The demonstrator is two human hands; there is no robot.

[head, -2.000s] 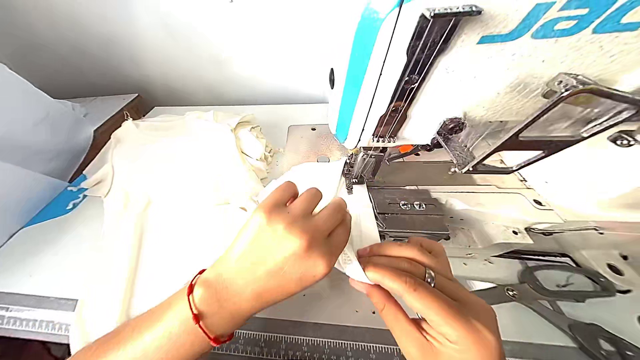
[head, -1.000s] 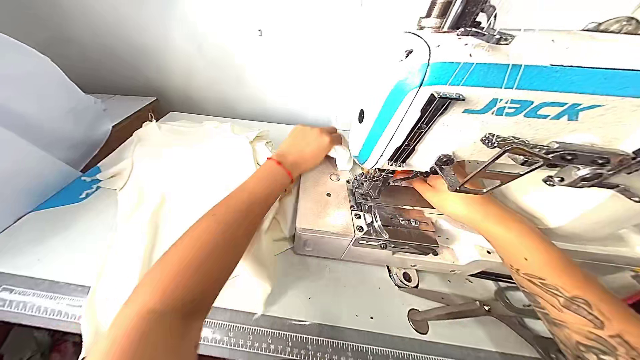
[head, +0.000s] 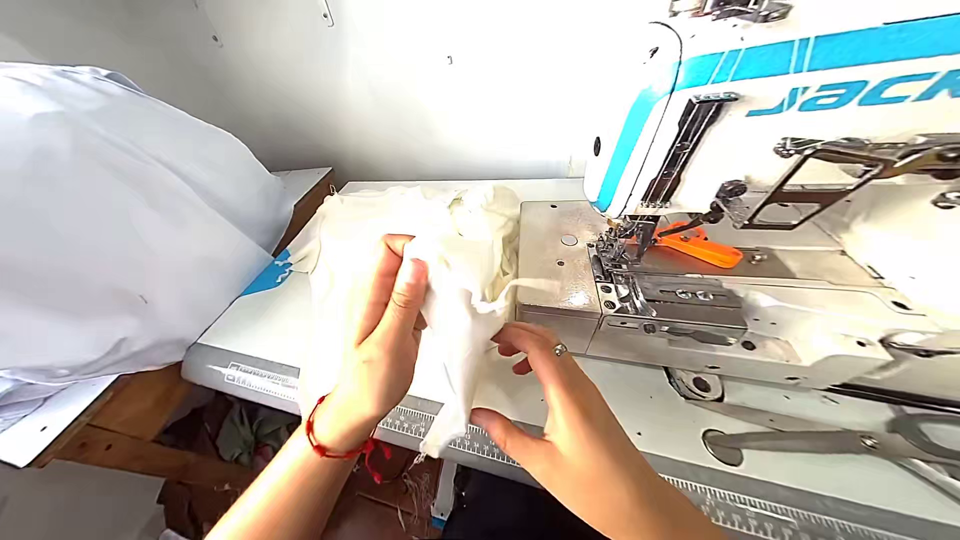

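Note:
Thumb and fingers of my left hand [head: 394, 322] pinch a piece of white fabric [head: 457, 337] that hangs over the table's front edge, its lower end frayed. Close to the fabric's right side is my right hand [head: 555, 420], thumb and fingers apart; whether it touches the cloth is hard to tell. Behind and under my left hand lies a heap of cream fabric [head: 360, 232]. To the right stands a Jack sewing machine [head: 675, 135], its presser foot [head: 619, 251] uncovered by cloth. Orange-handled thread snips [head: 701, 247] rest on the machine bed behind the needle area.
Large metal scissors [head: 825, 442] lie at the right front. A measuring tape [head: 712, 499] runs along the table's front edge. Pale cloth [head: 112, 225] bulges at the left, over a wooden frame [head: 142, 450]. A white wall [head: 450, 97] rises behind.
Both hands have come away from the machine toward the table's front. The left now holds the white fabric over the cream heap; the right has left the needle area. The view has shifted.

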